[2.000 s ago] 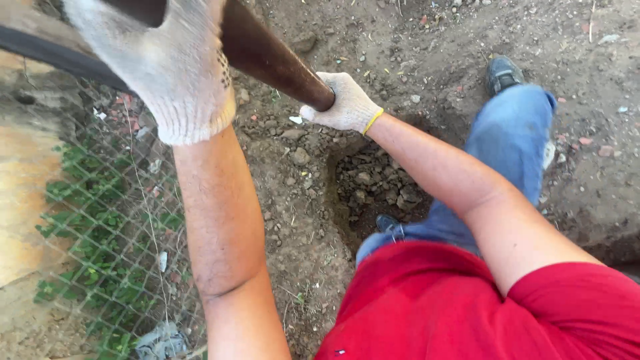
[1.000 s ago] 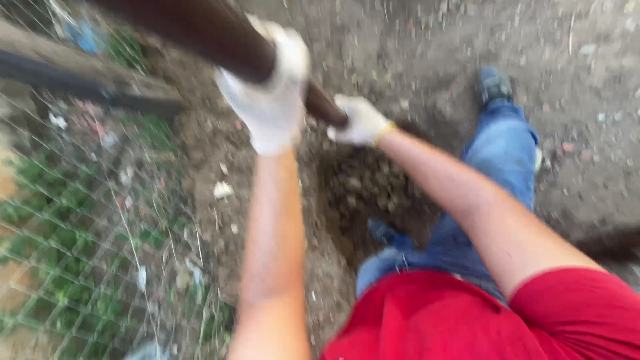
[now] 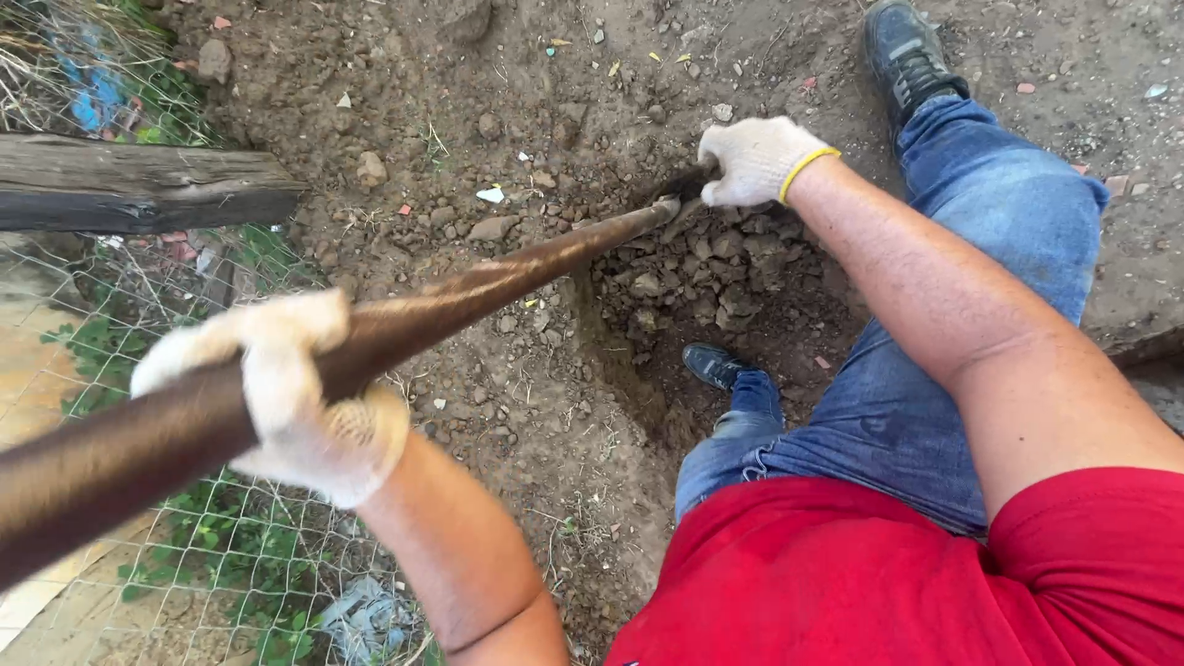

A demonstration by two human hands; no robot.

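A long brown metal bar [image 3: 472, 301] slants from the left edge down toward a dug pit. My left hand [image 3: 296, 398], in a white knit work glove, is wrapped around its thick near part. My right hand [image 3: 758, 162], in the same kind of glove with a yellow cuff, is closed around the dark far end of the bar, above the pit's upper edge. Broken clods of soil [image 3: 712, 268] lie in the pit beneath that hand. The bar's very tip is hidden or too dark to make out.
One shoe [image 3: 712, 365] stands inside the pit, the other shoe [image 3: 911, 60] on the ground at upper right. A weathered wooden post [image 3: 139, 185] juts in from the left. Chain-link fence [image 3: 231, 555] with green plants lies at lower left. Loose stones dot the soil.
My left hand has moved lower and to the left in view, still on the bar. The wooden post, only partly seen one second ago, shows plainly at left.
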